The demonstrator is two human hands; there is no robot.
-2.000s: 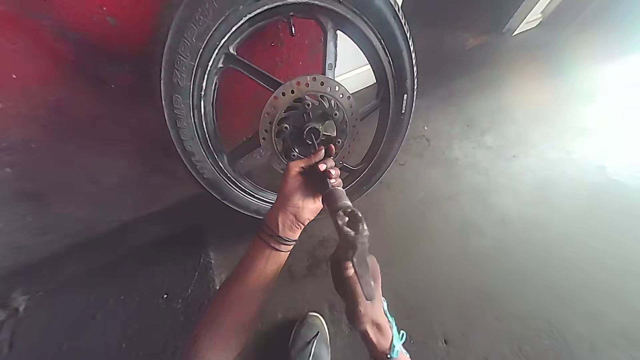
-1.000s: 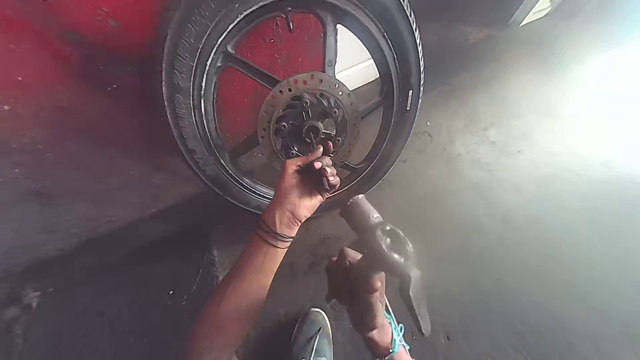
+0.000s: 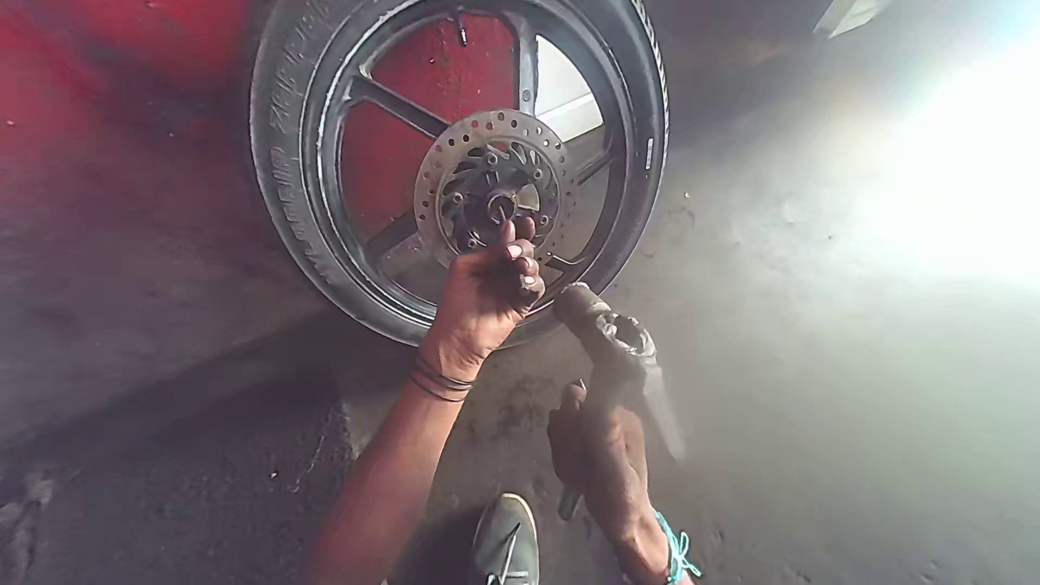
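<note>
A motorcycle wheel [image 3: 280, 162] with a black tyre and dark spoked rim stands against a red surface. Its drilled brake disc [image 3: 432, 175] surrounds the hub [image 3: 501, 209]. My left hand [image 3: 487, 288] is closed around a thin metal rod [image 3: 503, 214] whose end reaches into the hub's bore; most of the rod is hidden by my fingers. My right hand [image 3: 597, 455] grips the handle of a claw hammer [image 3: 621, 337], its head just below and right of my left hand, apart from it. The hammer's claw is blurred.
Behind the wheel is a red panel [image 3: 122, 89], with a pale object [image 3: 565, 89] seen between the spokes. My shoe [image 3: 508, 540] is on the dark floor [image 3: 772, 455] below the wheel. Strong light falls from the right, and another pale object [image 3: 849, 15] lies at the top right.
The hammer in my right hand was near my left hand, then farther down and right, and is now closer again. My left hand stays at the hub.
</note>
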